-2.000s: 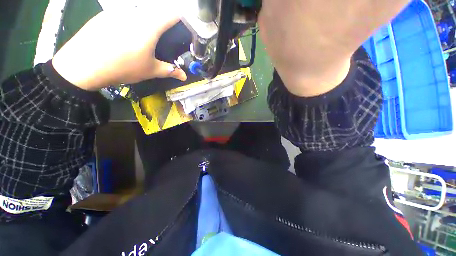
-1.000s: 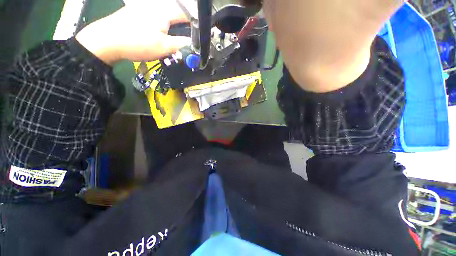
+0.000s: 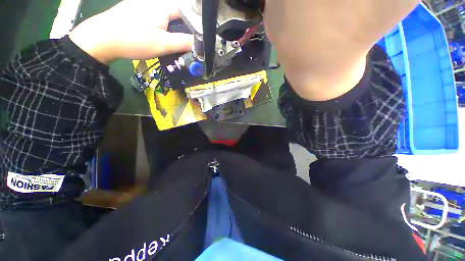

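Observation:
The black socket housing (image 3: 181,75) lies on the jig, whose yellow-black edge (image 3: 173,109) shows at the front and left. The screwdriver (image 3: 205,43) stands upright over the housing, its blue round part (image 3: 196,68) close to the housing's face. My left hand (image 3: 140,31) reaches in from the left, its fingers at the housing beside the screwdriver nose; the fingertips are partly hidden. My right hand (image 3: 326,41) is raised at the top right, its fingers cut off by the picture's edge. Dark wires (image 3: 150,79) lie at the housing's left end.
White padding (image 3: 224,94) and a small grey-black block (image 3: 227,110) are at the jig's front. A large blue bin (image 3: 431,86) stands at the right. The green bench (image 3: 125,97) surrounds the jig. A pale rail (image 3: 65,18) runs at the top left.
Over two seconds, the screwdriver nose shifted slightly relative to the housing, and the wires at the left end came into clearer view. In the last second, my hands moved only slightly.

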